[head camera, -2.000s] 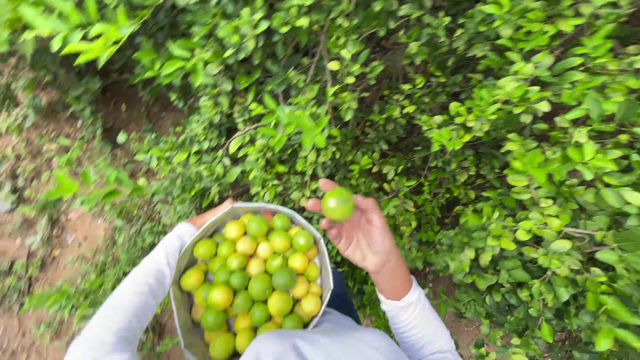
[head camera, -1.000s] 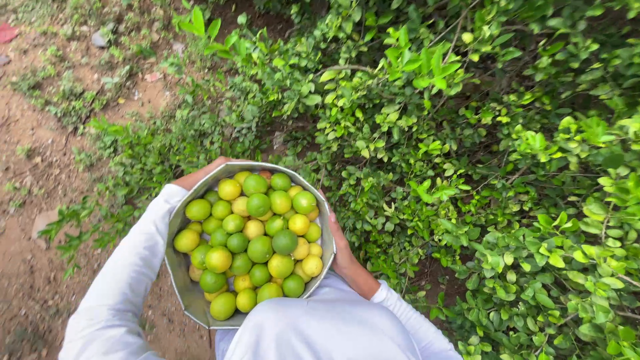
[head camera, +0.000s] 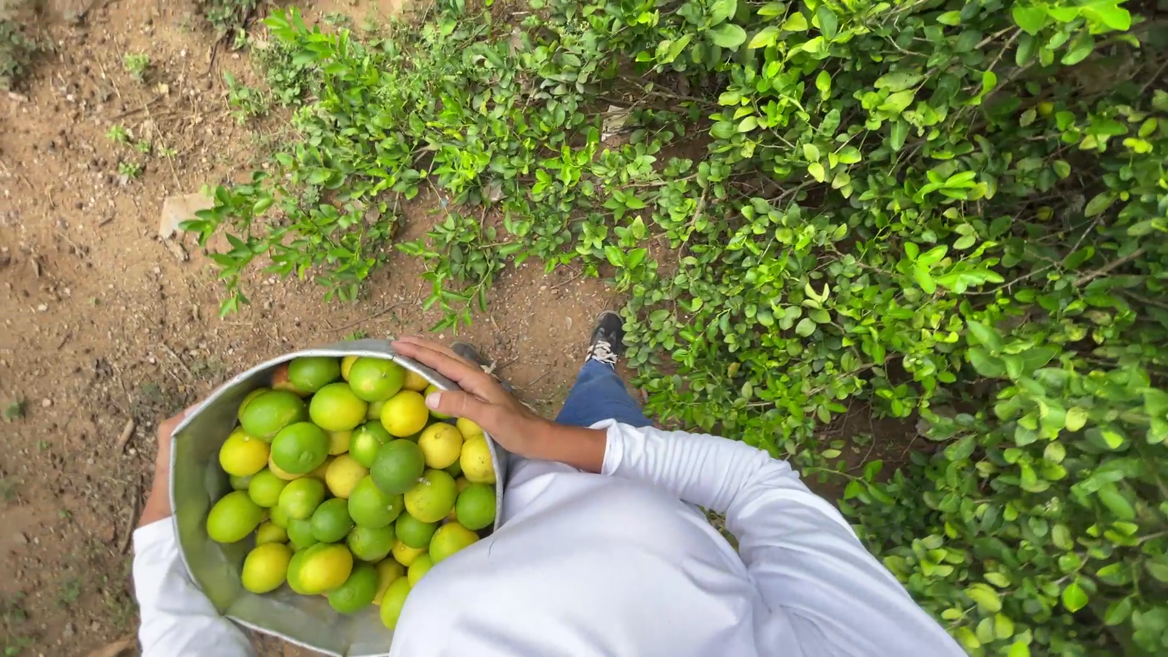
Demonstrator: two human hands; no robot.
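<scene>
A grey open-topped container (head camera: 203,534) full of green and yellow limes (head camera: 338,408) leans against my body at the lower left. My right hand (head camera: 479,397) lies over its upper right rim, fingers along the edge and thumb toward the fruit. On the far left side, my left hand (head camera: 164,465) is against the outer wall; its fingers are mostly hidden behind the container. White sleeves cover both arms.
Leafy green citrus bushes (head camera: 821,228) fill the right side and reach across the top. Dry brown soil (head camera: 91,301) with small weeds lies to the left, with a flat stone (head camera: 182,214). My shoe (head camera: 606,336) is beside the low branches.
Two seconds ago my right hand held a green lime above the bush; now it rests on the container's rim. The view has swung toward the bare soil.
</scene>
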